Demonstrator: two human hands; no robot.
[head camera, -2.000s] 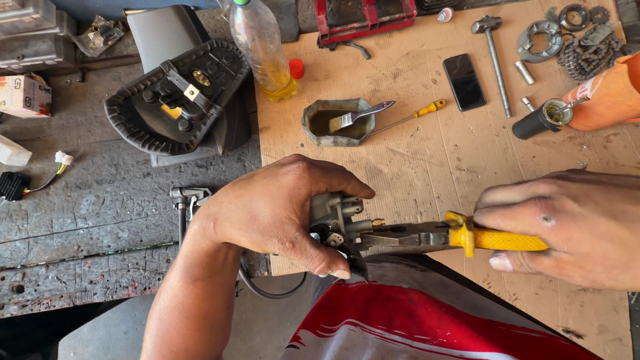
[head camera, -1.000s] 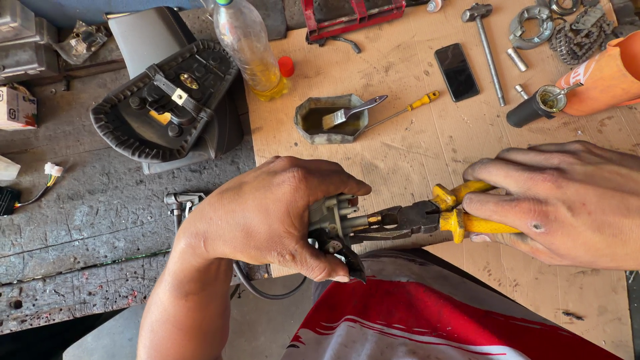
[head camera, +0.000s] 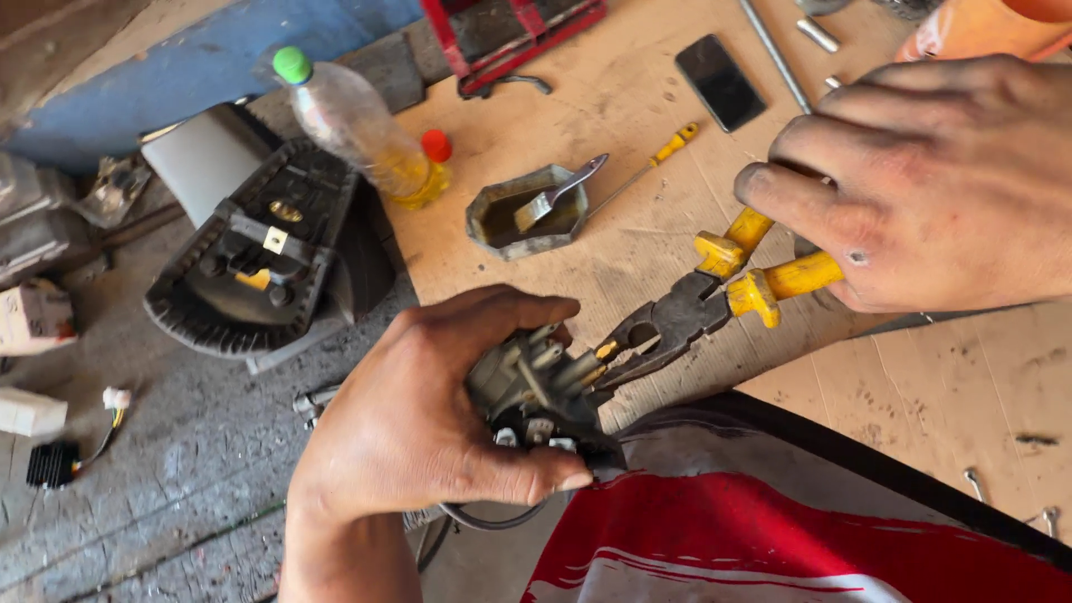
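My left hand (head camera: 419, 410) is wrapped around a grey metal carburetor (head camera: 532, 377), thumb below and fingers above it. A small brass fitting (head camera: 606, 350) sticks out of its right side. My right hand (head camera: 930, 184) grips the yellow handles of long-nose pliers (head camera: 670, 322); the handles are spread and the jaws stand slightly apart. The plier tips are at the brass fitting; whether they touch it I cannot tell. A dark cable (head camera: 494, 523) hangs below my left hand.
Cardboard (head camera: 645, 226) covers the bench, with a metal tray (head camera: 481, 230) holding liquid and a paintbrush (head camera: 536, 211), a yellow-handled screwdriver (head camera: 672, 144), a phone (head camera: 720, 82) and a plastic bottle (head camera: 352, 117). A motorcycle seat (head camera: 251, 260) lies left. An orange container (head camera: 988, 29) stands upper right.
The pliers have tilted, their handles now pointing up and right, and the handles have spread. My right hand has risen. My left hand still holds the carburetor. The view has moved closer.
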